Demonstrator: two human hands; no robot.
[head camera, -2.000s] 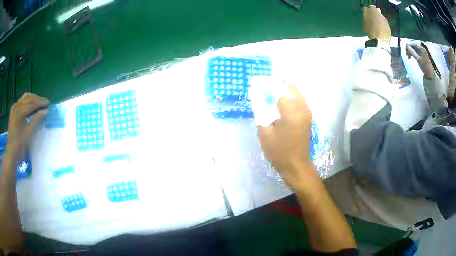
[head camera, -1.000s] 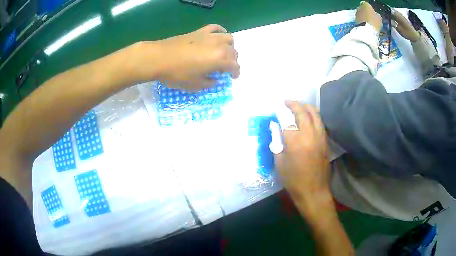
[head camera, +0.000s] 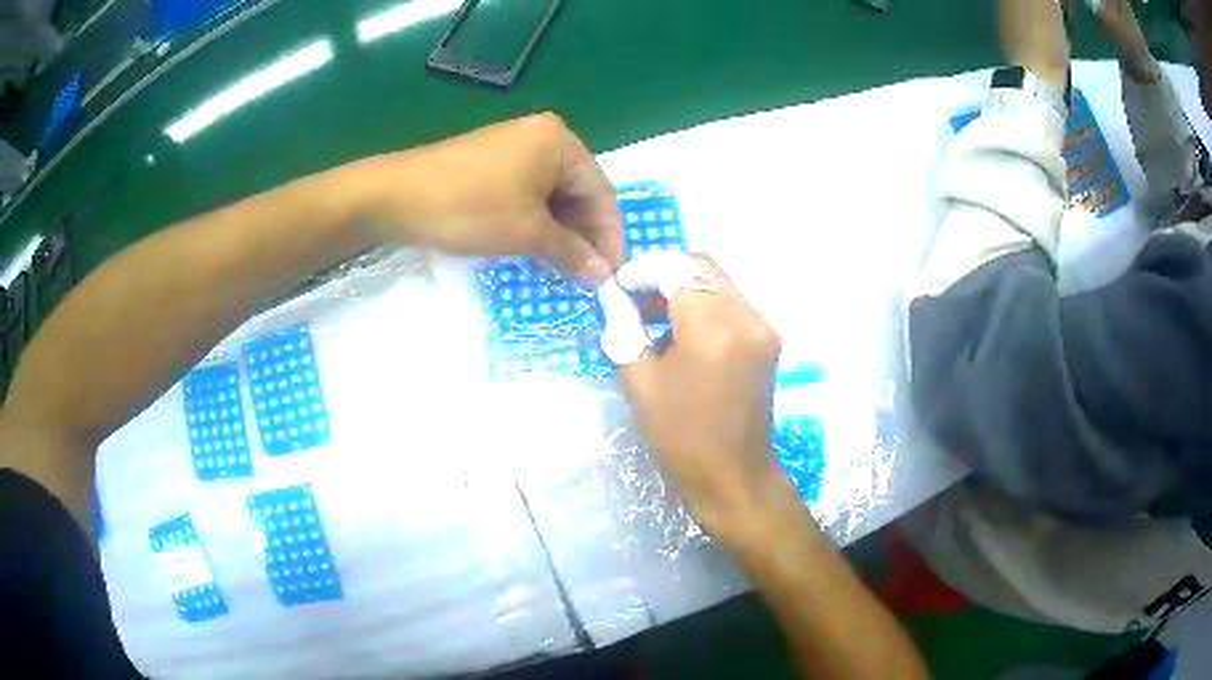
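Observation:
My left hand is bare and reaches in from the left, thumb and finger pinched together. My right hand comes from the lower right, with white covers on thumb and index finger. The fingertips of both hands meet over the blue dotted sheets, which lie on shiny clear plastic. Whether a small piece is between the fingertips cannot be told. The hands hide part of the sheets. A lighter dotted blue sheet shows just beyond the fingertips.
Several smaller dotted blue sheets lie at the left on the white covering. Blue material lies under wrinkled film beside my right wrist. A black frame lies on the green belt. A neighbouring worker's sleeve is at the right.
My right hand has moved left and up from the blue material at the right. My left hand's fingertips have come down to meet it. The view has shifted, showing more of the black frame.

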